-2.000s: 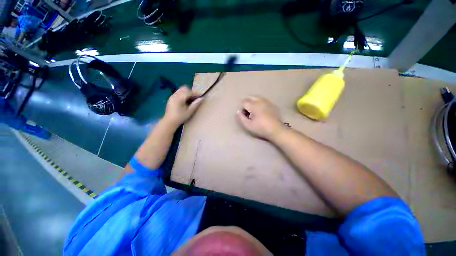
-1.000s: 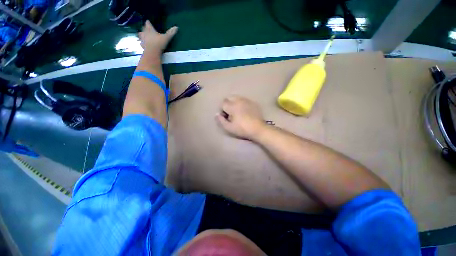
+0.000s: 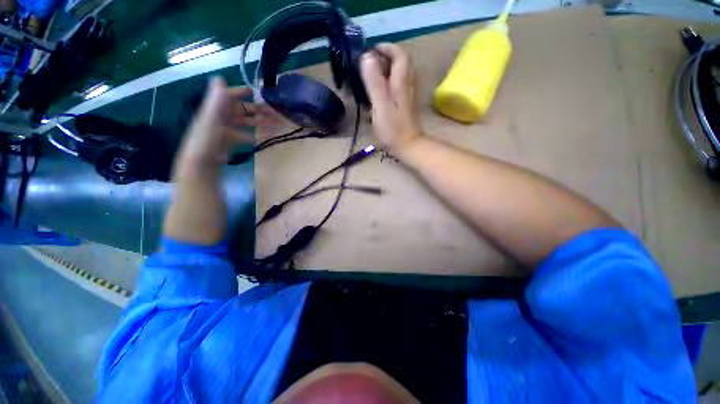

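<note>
A black headset (image 3: 309,100) with shiny tubes stands at the back left of the cardboard sheet (image 3: 442,213). My right hand (image 3: 391,91) is at its right ear cup, fingers against the cup's side. My left hand (image 3: 219,118) is blurred, fingers spread and empty, left of the headset. The headset cable (image 3: 341,185) runs down over the cardboard, with cable plugs (image 3: 368,151) lying near the middle. A yellow glue bottle (image 3: 476,72) lies right of my right hand, nozzle pointing away.
Another headset (image 3: 118,162) lies on the green surface at left. Part of a further headset (image 3: 701,102) sits at the far right edge. A white rail (image 3: 189,77) runs along the back, with dark items beyond it at upper left.
A headset now stands on the cardboard, with its cable spread there. My left hand has come back from beyond the rail. My right hand has moved forward to the ear cup.
</note>
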